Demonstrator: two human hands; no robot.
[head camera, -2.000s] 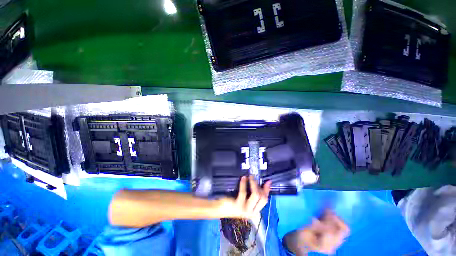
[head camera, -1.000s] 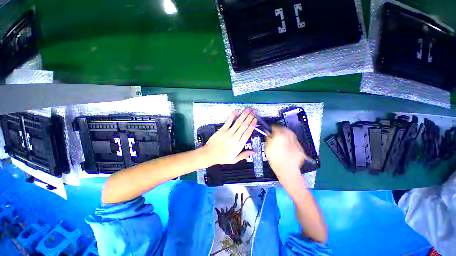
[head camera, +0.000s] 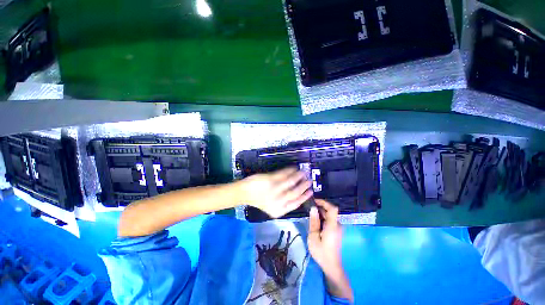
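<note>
A black moulded panel (head camera: 340, 173) lies on a silvery-white protective sheet (head camera: 251, 132) on the bench in front of me. Two white bracket marks sit at its centre; the left one is partly covered. My left hand (head camera: 278, 192) is over the panel's lower middle, blurred, fingers together and pointing right; whether it holds anything is hidden. My right hand (head camera: 324, 229) is at the panel's front edge, just right of the left fingertips. Its fingers are curled around a slim dark thing, mostly hidden.
Two panels (head camera: 122, 173) lie on sheets to the left, beside a flat grey rail (head camera: 77, 116). Fanned dark strips (head camera: 433, 173) lie at bench right. Panels on sheets (head camera: 334, 47) are on the green conveyor (head camera: 167, 53) beyond. A person's white sleeve (head camera: 514, 256) is at lower right.
Both hands have moved down from the panel's upper part to its lower middle and front edge. The pale rod seen earlier in my right hand no longer shows. The conveyor panels have shifted right.
</note>
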